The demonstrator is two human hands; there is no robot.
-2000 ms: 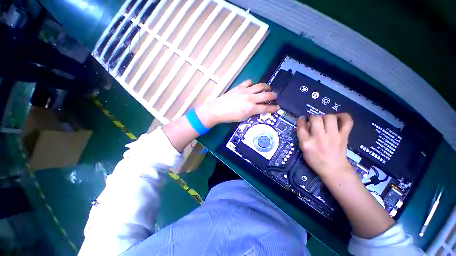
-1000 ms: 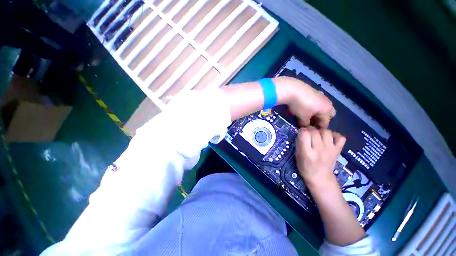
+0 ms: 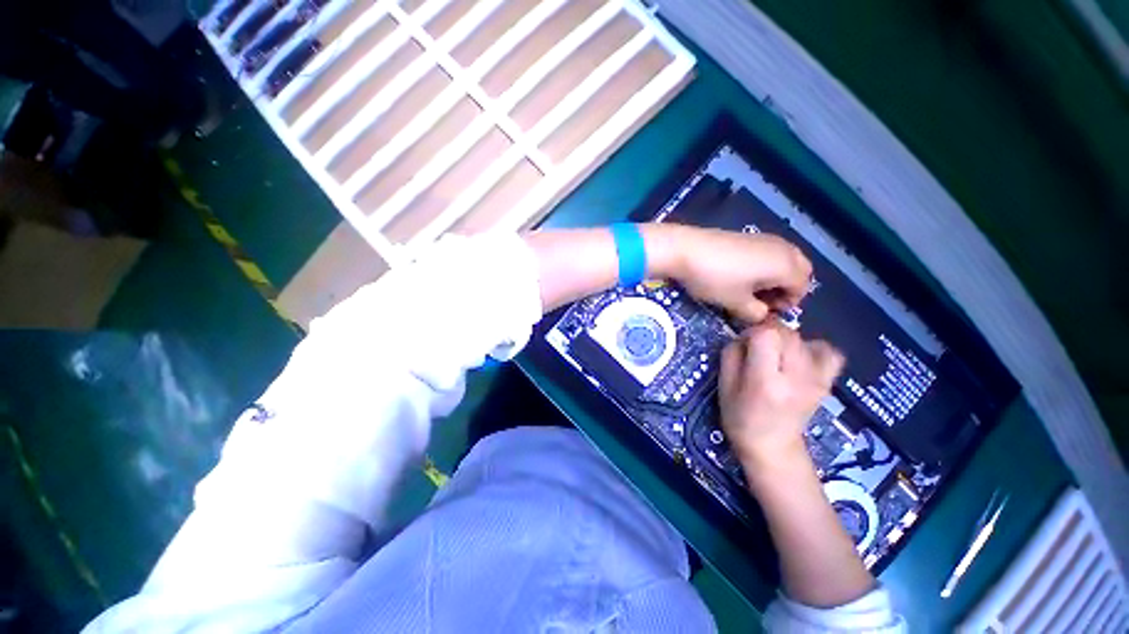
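Note:
The open laptop base (image 3: 693,434) lies tilted on the green bench, insides up. Its black battery pack (image 3: 867,334) is on the far side. A silvery fan (image 3: 640,337) shows at the left and another fan (image 3: 852,514) at the right, partly behind my right forearm. My left hand (image 3: 755,275), with a blue band on the wrist, is over the battery's near edge, fingers curled. My right hand (image 3: 778,378) is just nearer, over the motherboard, fingers bent. The fingertips nearly meet around a tiny pale bit (image 3: 792,317); which hand holds it cannot be told.
A white slotted tray (image 3: 501,124) stands at upper left, some slots with dark parts. Another slotted tray (image 3: 1052,576) is at lower right. Silvery tweezers (image 3: 974,545) lie on the bench beside it. A pale ribbed conveyor edge (image 3: 910,204) curves past the far side.
My left hand has come from the laptop's left edge to mid-board beside my right hand. My right hand stays over mid-board. The whole view has shifted, and a pale bit now shows by the fingertips.

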